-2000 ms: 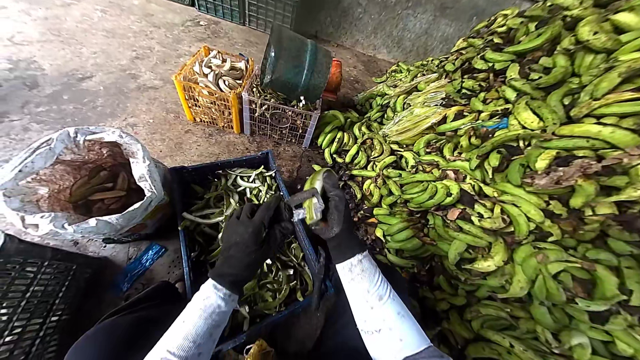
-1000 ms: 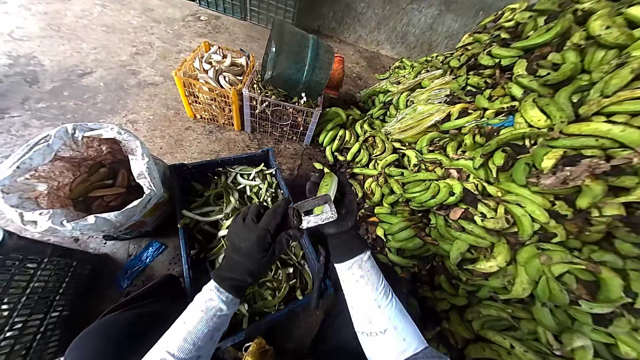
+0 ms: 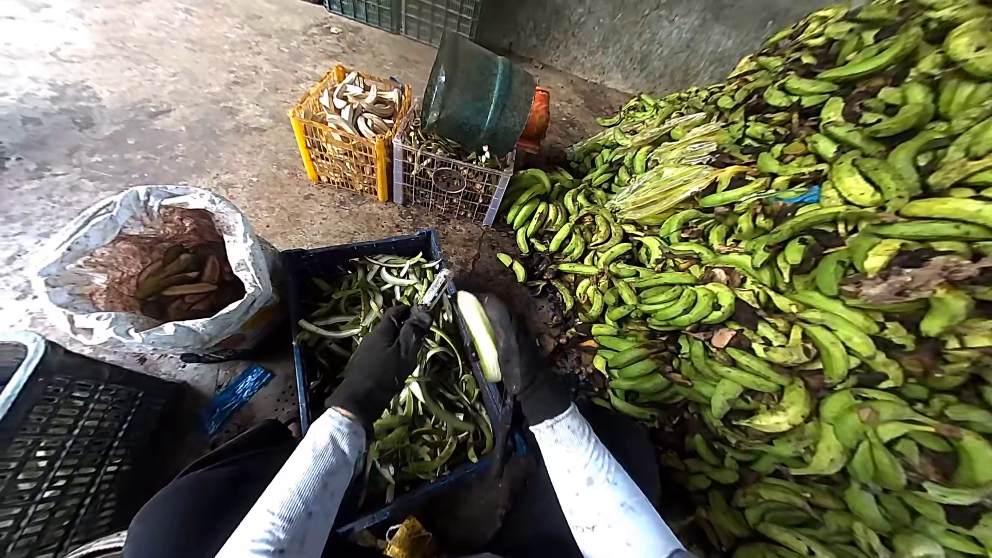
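Observation:
My left hand (image 3: pixel 381 360), in a black glove, grips a small metal peeling tool (image 3: pixel 436 288), which points up and right over the crate of peels. In my right hand (image 3: pixel 521 353), also gloved in black, is a pale, mostly peeled plantain (image 3: pixel 479 335), held upright against the fingers above the crate's right rim. Tool and plantain are apart. Under both hands stands a blue plastic crate (image 3: pixel 364 246) holding green peel strips (image 3: pixel 438 415). A large heap of green plantains (image 3: pixel 775 310) lies to the right.
A white sack (image 3: pixel 256 302) with brown contents stands left, above a black crate (image 3: pixel 77 457) and a blue wrapper (image 3: pixel 236 397). Farther back are a yellow crate (image 3: pixel 345 159) of peeled plantains, a crate of peels (image 3: pixel 449 182), a tilted dark green container (image 3: pixel 480 97) and an orange object (image 3: pixel 536 120).
The tool and the plantain were together between my hands; now they are apart. The plantain showed green skin and now shows a pale side. More pale plantains show in the yellow crate than two seconds ago.

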